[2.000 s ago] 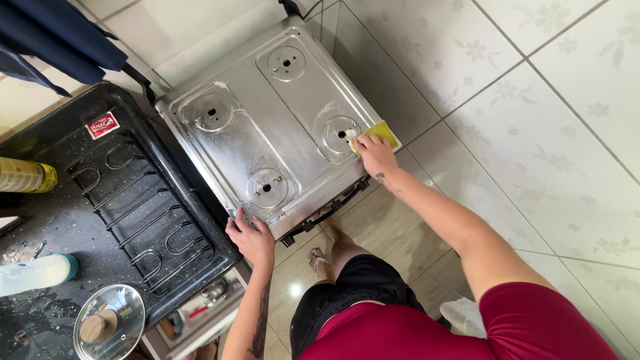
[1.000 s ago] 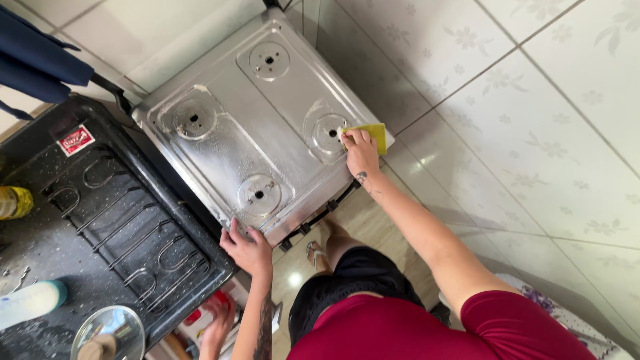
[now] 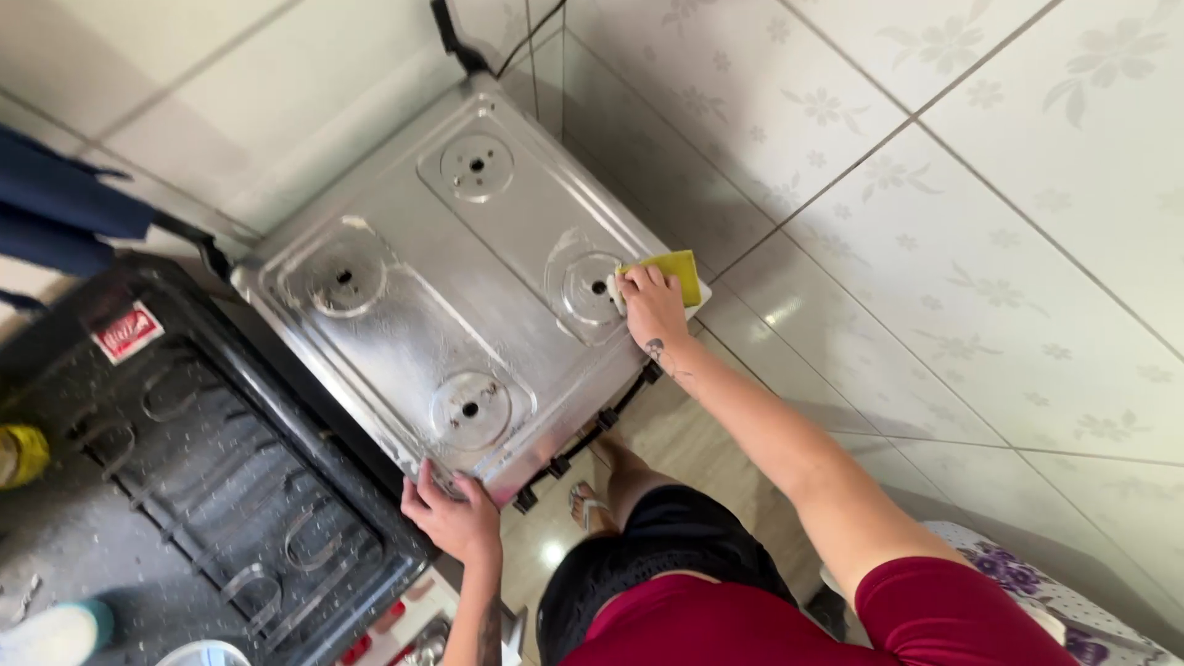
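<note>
A stainless steel stovetop lies in front of me, its burner grates off and its four round burner wells bare. Whitish streaks, like suds, mark its surface. My right hand grips a yellow cleaning sponge at the stove's right edge, beside the right-hand burner well. At the front left corner, the fingers of my left hand rest on the stove's rim and hold nothing. Black knobs line the front edge.
Left of the stove, a black speckled counter carries wire grates, a bottle with a teal end, a yellow container and a partly seen glass lid. Dark blue cloth hangs at upper left. Tiled wall rises on the right.
Another hand, seen near the drawer below the counter one second ago, is out of sight. My right hand stays with the sponge near the same burner well. The view has shifted somewhat.
</note>
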